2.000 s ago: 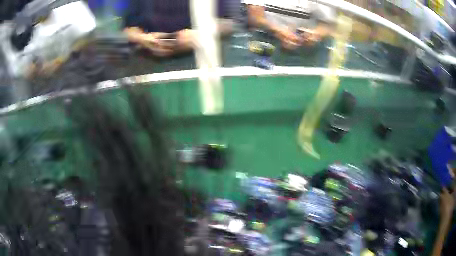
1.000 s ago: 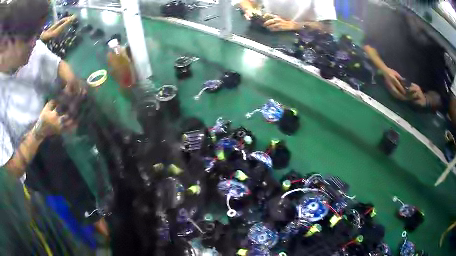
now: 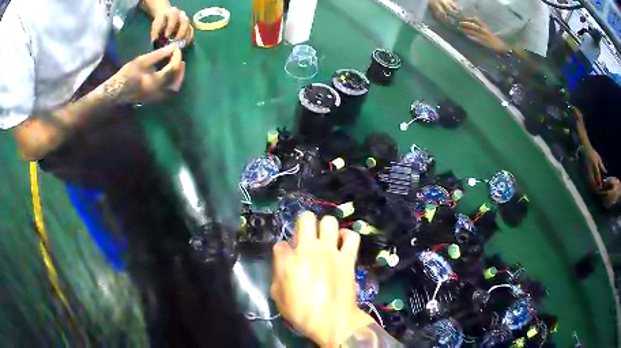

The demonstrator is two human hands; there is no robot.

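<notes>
My right hand (image 3: 316, 279) reaches in from the bottom, back up, fingers bent over the near left part of the heap. Its fingertips touch or hover over a wired unit; what lies under them is hidden, so a grip cannot be told. Black housings with blue-and-white round circuit boards (image 3: 261, 171) lie heaped around and beyond it. Red and white leads and green-yellow pieces (image 3: 361, 227) stick out among them. A ribbed black housing (image 3: 400, 177) lies in the heap. My left hand is not in view.
Upright black units with pale rims (image 3: 319, 98) stand behind the heap, near a clear cup (image 3: 301, 62), an orange-red bottle (image 3: 267, 24) and a tape ring (image 3: 211, 18). A person's hands (image 3: 163, 64) work at upper left. A pale rail (image 3: 545, 146) bounds the green worktop (image 3: 476, 149). Dark blur covers the left.
The view has swung and moved closer to the left part of the heap. My right hand has come into view over the parts. The other person's hands now show higher up.
</notes>
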